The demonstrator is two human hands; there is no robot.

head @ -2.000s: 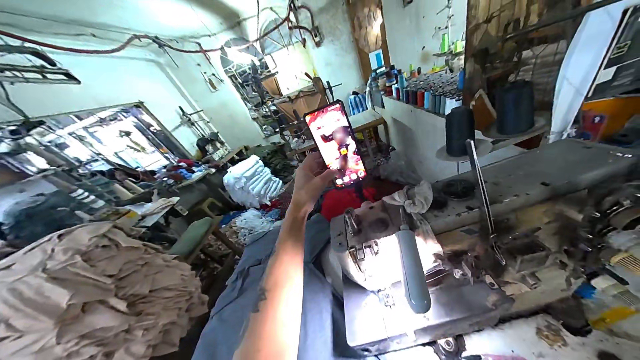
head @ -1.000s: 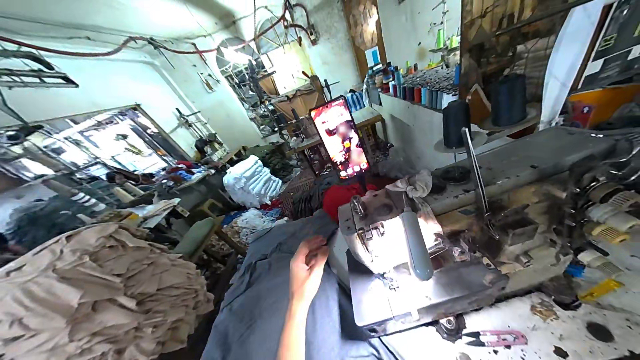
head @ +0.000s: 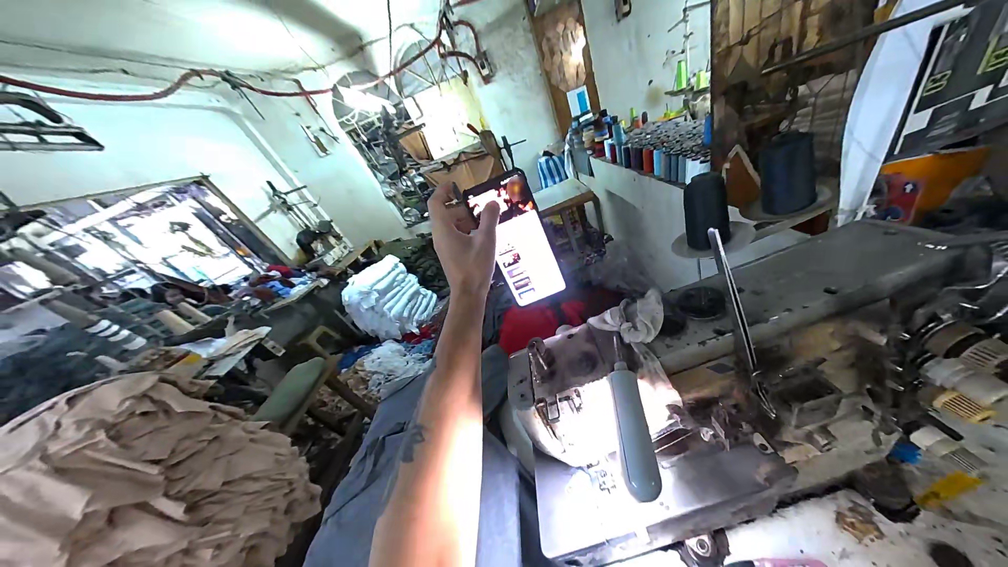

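Observation:
My left hand (head: 465,236) is raised at the smartphone (head: 526,256), its thumb over the lit screen and its fingers at the left edge. The phone stands tilted behind the head of an industrial sewing machine (head: 567,425), its support hidden. A grey-handled tool (head: 634,441) lies across the lit machine head. Grey-blue fabric (head: 354,480) is spread beneath my forearm, left of the machine. Metal tweezers (head: 736,307) lean upright on the machine's right part. A white cloth (head: 634,315) is bunched behind the head. My right hand is out of view.
A large pile of beige fabric pieces (head: 150,472) stands at the lower left. Farther back are a stack of white folded fabric (head: 386,295) and a green-topped stool (head: 291,394). Dark thread cones (head: 707,211) stand at the right; thread spools (head: 661,157) line a ledge behind.
My left hand was on the grey-blue fabric one second ago and has moved up to the phone. The phone's screen now shows a different picture with a large white area.

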